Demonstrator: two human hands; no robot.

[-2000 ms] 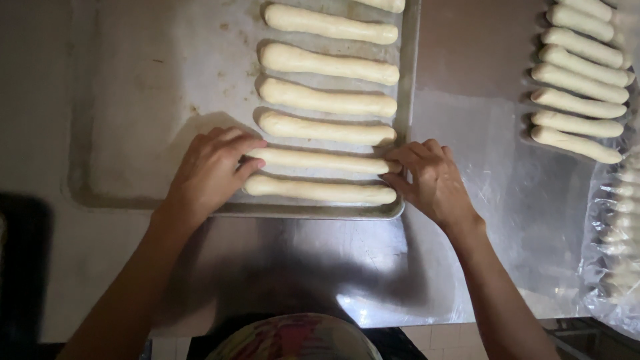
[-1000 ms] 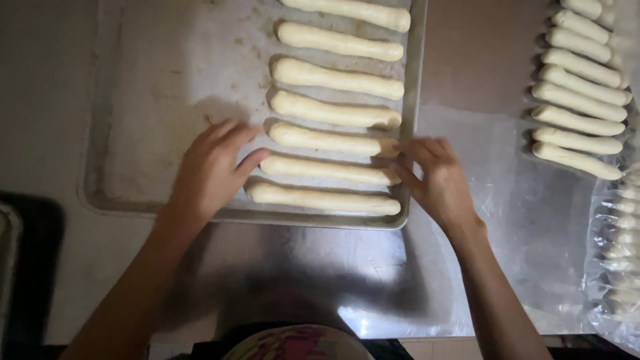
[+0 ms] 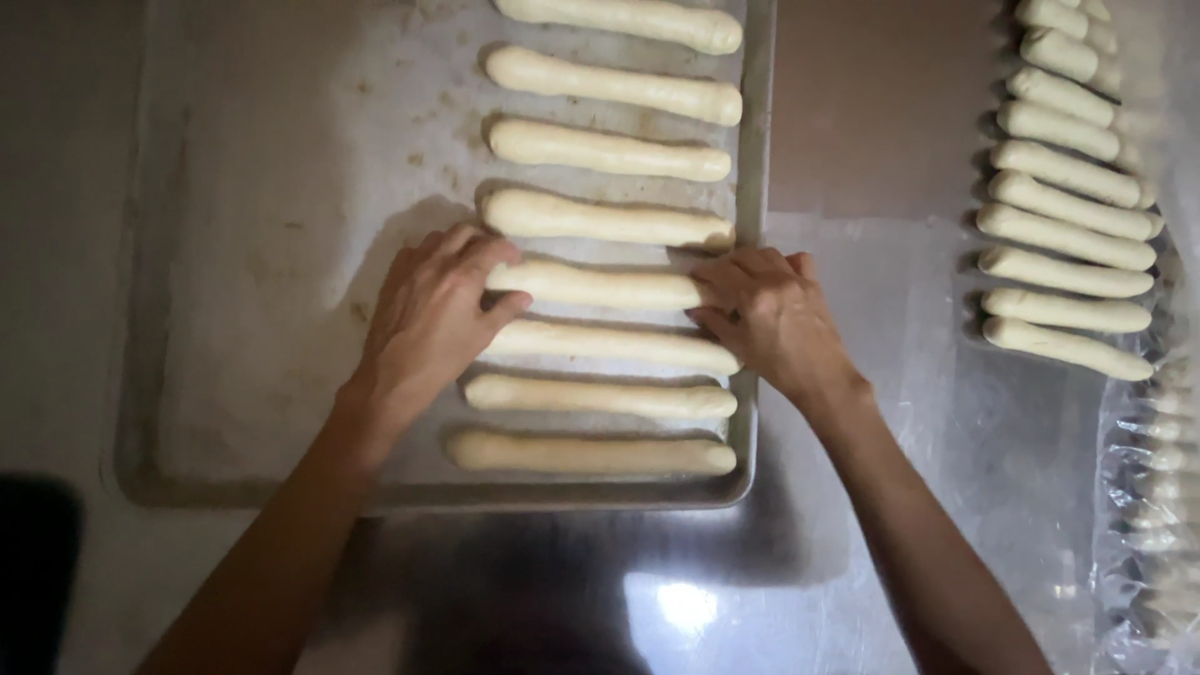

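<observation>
Several pale dough sticks lie crosswise in a column along the right side of a metal sheet pan (image 3: 600,495). One dough stick (image 3: 600,286) has a hand at each end. My left hand (image 3: 436,314) pinches its left end between thumb and fingers. At its right end, my right hand (image 3: 769,314) has bent fingers closed on the tip, which they hide. Just below, another dough stick (image 3: 609,345) runs parallel, its right end near my right hand. Above, a dough stick (image 3: 605,217) rests apart from both hands.
On the metal table (image 3: 900,487) at the right lies a row of more dough sticks (image 3: 1069,234). Clear plastic sheeting (image 3: 1120,525) covers other pieces at the right edge. A dark object (image 3: 37,562) stands at the lower left.
Both hands have moved up the column to a dough stick farther from the pan's near edge. The left hand, apart from the dough a second ago, now grips an end.
</observation>
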